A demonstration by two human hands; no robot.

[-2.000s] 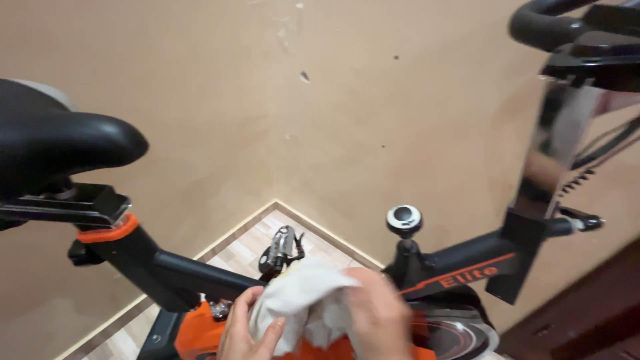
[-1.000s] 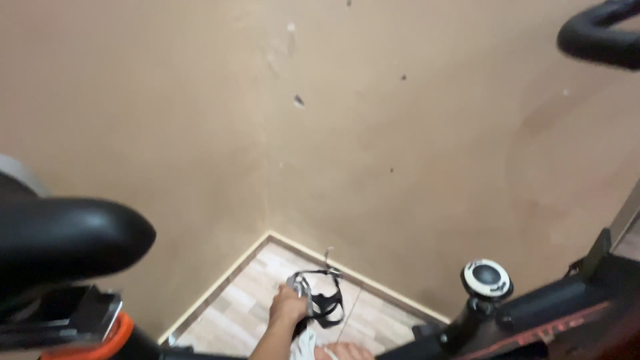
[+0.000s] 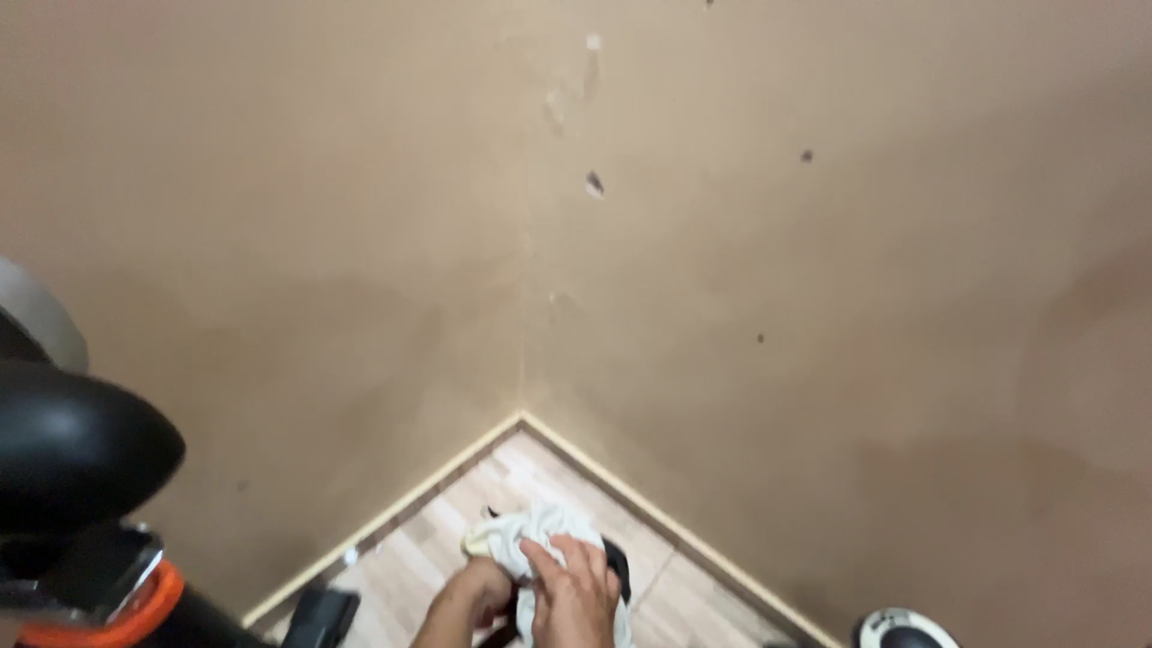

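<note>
Low in the view, a crumpled white cloth [image 3: 549,525] lies over a black strapped item [image 3: 617,562], mostly hidden, perhaps the exercise bike's pedal. My right hand [image 3: 576,589] presses on the cloth with its fingers spread over it. My left hand [image 3: 477,594] is at the cloth's left side, its fingers curled and partly hidden; what they grip cannot be made out. The black saddle [image 3: 81,445] of the exercise bike stands at the left, above an orange collar [image 3: 148,607] on the seat post.
Beige walls [image 3: 810,252] meet in a corner beyond my hands, with a baseboard [image 3: 666,531] along the light wood-look floor [image 3: 522,463]. A round white-rimmed knob [image 3: 904,625] shows at the lower right. A black bike part [image 3: 321,616] is at the lower left.
The view has tipped and shifted far down toward the corner. One second ago my left hand was on the black strapped item and the cloth was lower; now the cloth covers much of that item, under my right hand.
</note>
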